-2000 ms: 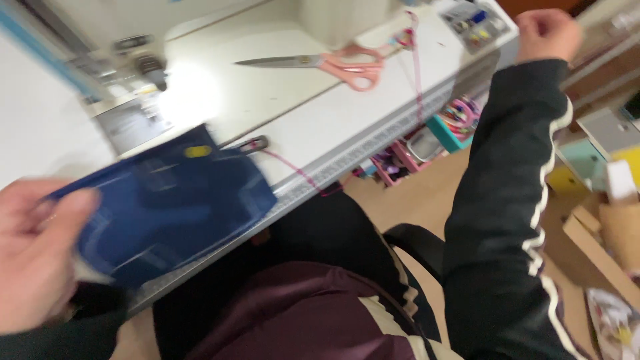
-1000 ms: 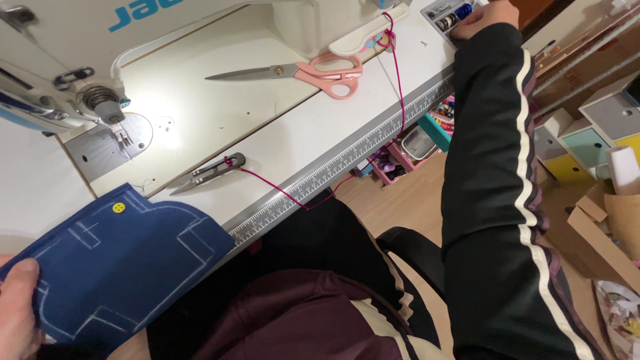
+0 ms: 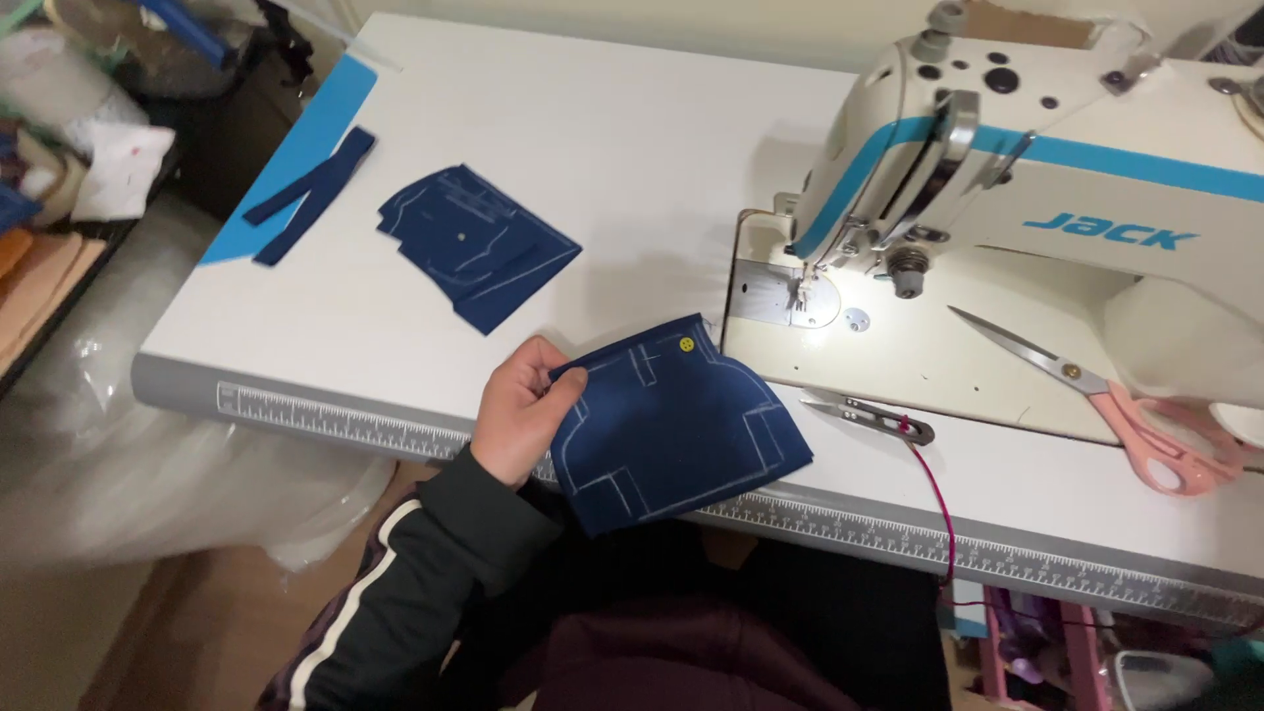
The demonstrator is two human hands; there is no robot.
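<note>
My left hand (image 3: 528,405) pinches the left edge of a navy blue fabric piece (image 3: 681,434) between thumb and fingers. White chalk lines and a small yellow smiley sticker mark this piece, which is held over the table's ruled front edge. Behind it on the table lies a second chalk-marked navy piece (image 3: 479,242), and farther left are narrow navy fabric strips (image 3: 316,197). Thread snips (image 3: 874,415) on a magenta cord rest to the right of the held fabric. Pink-handled fabric shears (image 3: 1106,390) lie on the machine bed with blades parted. My right hand is out of view.
A Jack industrial sewing machine (image 3: 1037,188) stands at the right, its lamp lighting the needle plate (image 3: 780,294). A ruler tape (image 3: 849,528) runs along the table's front edge. Crumpled clear plastic (image 3: 197,464) hangs at the left. Pink bins (image 3: 1042,647) sit below the table at right.
The view has swung to the left, bringing the second navy piece and the strips into sight. My right hand, at a small parts tray a second ago, is out of frame. My left hand still holds the fabric.
</note>
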